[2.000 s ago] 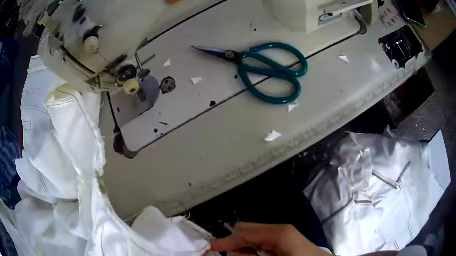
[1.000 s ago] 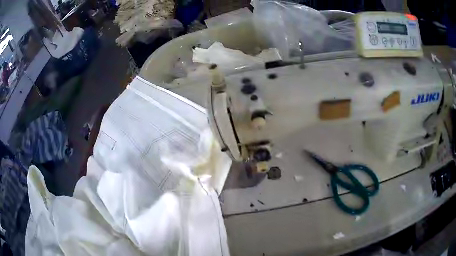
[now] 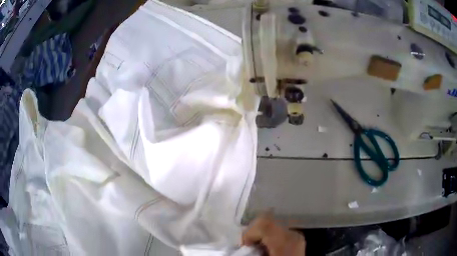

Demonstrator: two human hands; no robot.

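Note:
The white garment [image 3: 175, 155] with dark double topstitching lies bunched on the left of the machine bed and hangs over the left and front edges. Its right edge runs along the machine head [image 3: 340, 55] and down to the front. My right hand [image 3: 274, 238], blurred and cut off by the bottom edge, holds the garment's edge at the table front. My left hand is not in view. The needle area is partly hidden by the garment and machine head.
Teal-handled shears [image 3: 373, 152] lie open-bladed or shut, I cannot tell, right of the needle area. Small white scraps [image 3: 353, 204] lie on the bed. A control panel [image 3: 436, 22] is at top right. Crumpled plastic [image 3: 378, 245] shows below the front edge. Striped cloth [image 3: 50, 60] is at upper left.
The view has tilted up, then back down and left. My right hand, absent one second ago, shows again at the bottom. The garment is spread wider than at first; the shears rest on the bed.

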